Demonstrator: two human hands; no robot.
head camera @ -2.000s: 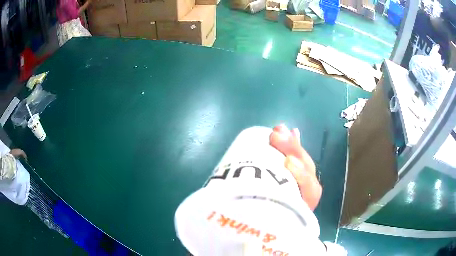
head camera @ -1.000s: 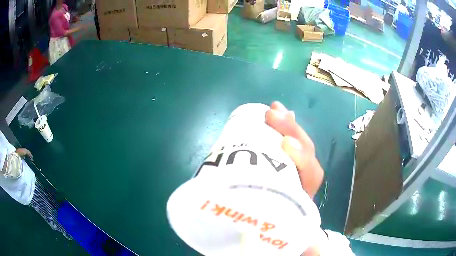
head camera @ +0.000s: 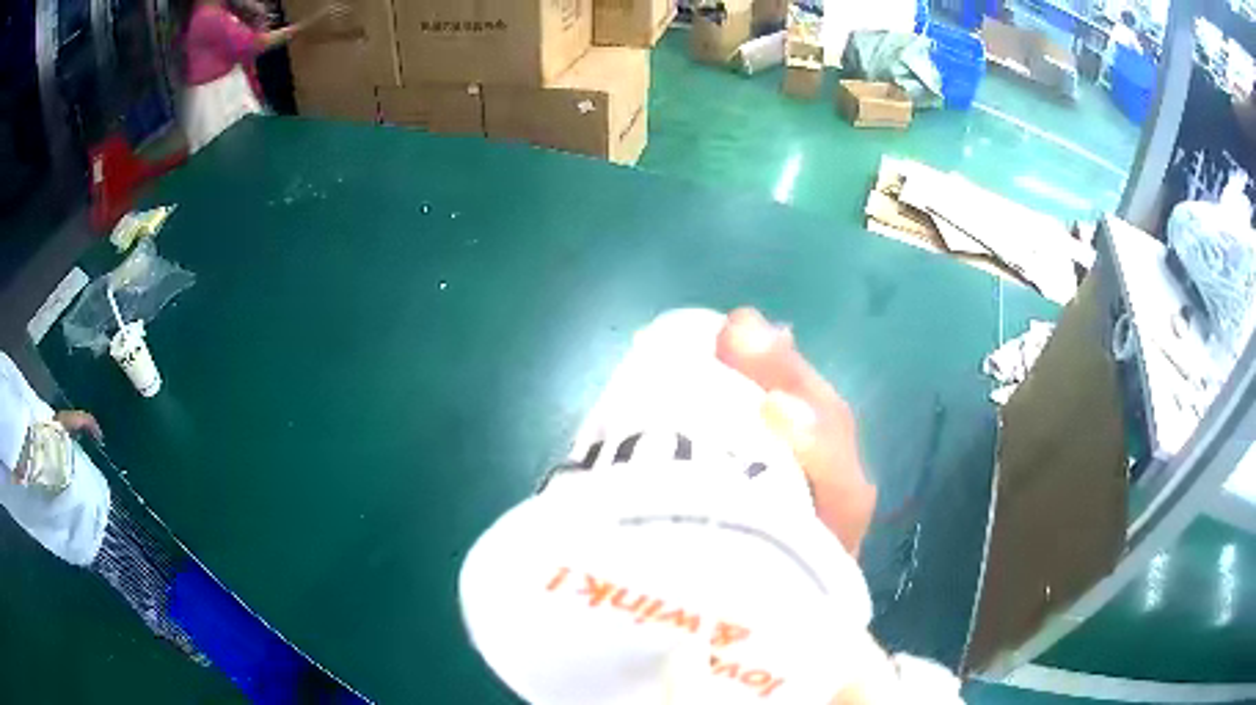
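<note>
A white paper cup [head camera: 675,523] with dark lettering on its side and orange "& wink!" lettering on its lid is close to the camera, tilted, above the table. My right hand [head camera: 813,427] is closed around its right side; the rest of the hand is hidden behind the cup or blurred. My left hand is not in view. A second white cup [head camera: 137,361] with a straw stands near the left edge of the dark green table [head camera: 331,358].
Clear plastic [head camera: 159,287] and a yellowish packet [head camera: 142,225] lie by the second cup. A seated person's hand [head camera: 80,423] rests at the left table edge. Brown cartons [head camera: 482,48] and a person in pink [head camera: 221,62] are behind the table. Flattened cardboard [head camera: 978,227] lies on the floor.
The view has shifted slightly left. The held cup has turned a little, so less of its side lettering shows. The person in pink has moved an arm towards the cartons.
</note>
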